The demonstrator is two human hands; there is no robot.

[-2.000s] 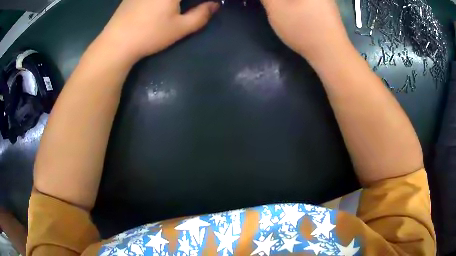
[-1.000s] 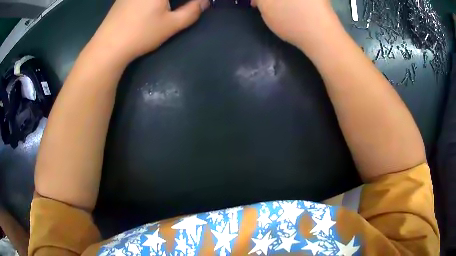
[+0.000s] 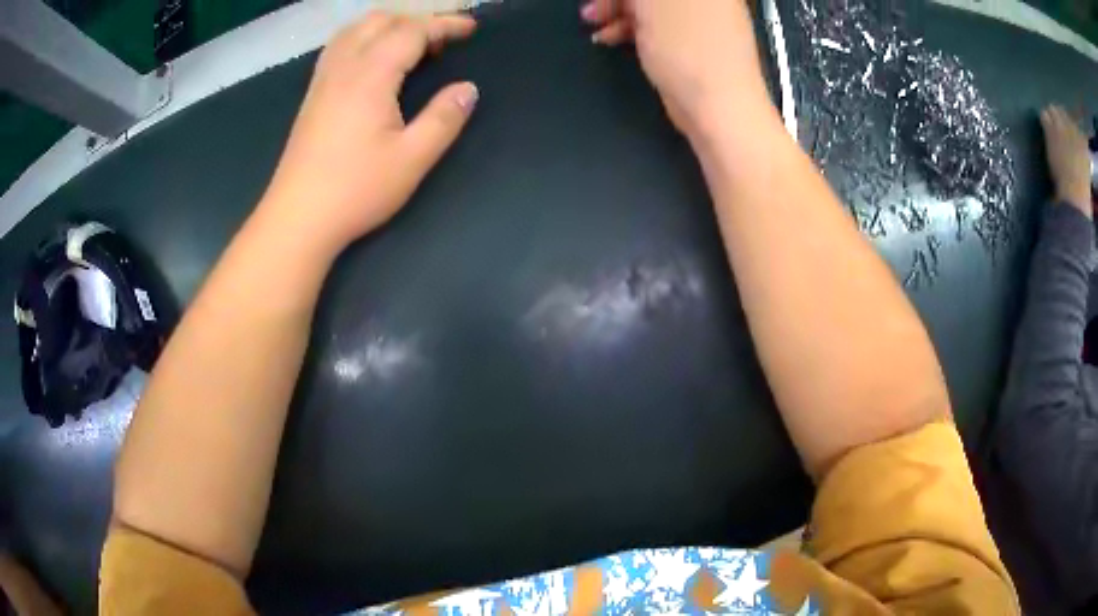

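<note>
My left hand (image 3: 373, 132) is near the top edge on the left, over the dark tabletop (image 3: 530, 445). Its thumb and fingers are apart, with nothing seen between them. My right hand (image 3: 686, 54) is at the top edge, partly cut off. Its fingertips are curled, and whether they hold anything is not visible. A heap of thin silver metal inserts (image 3: 951, 126) lies right of my right forearm, with loose ones around it. A long silver bar, possibly tweezers (image 3: 783, 72), lies beside the heap. No housing shows.
A black head strap mount (image 3: 84, 325) lies at the far left. A pale rail (image 3: 259, 66) runs along the table's far edge, with a grey metal post (image 3: 72, 72) at the upper left. Another person's hand and grey sleeve (image 3: 1045, 349) are at the far right.
The view has shifted, so the table's far rail now shows. My left thumb and fingers have spread apart. The small shiny items between my hands are out of sight. Another person's hand has appeared at right.
</note>
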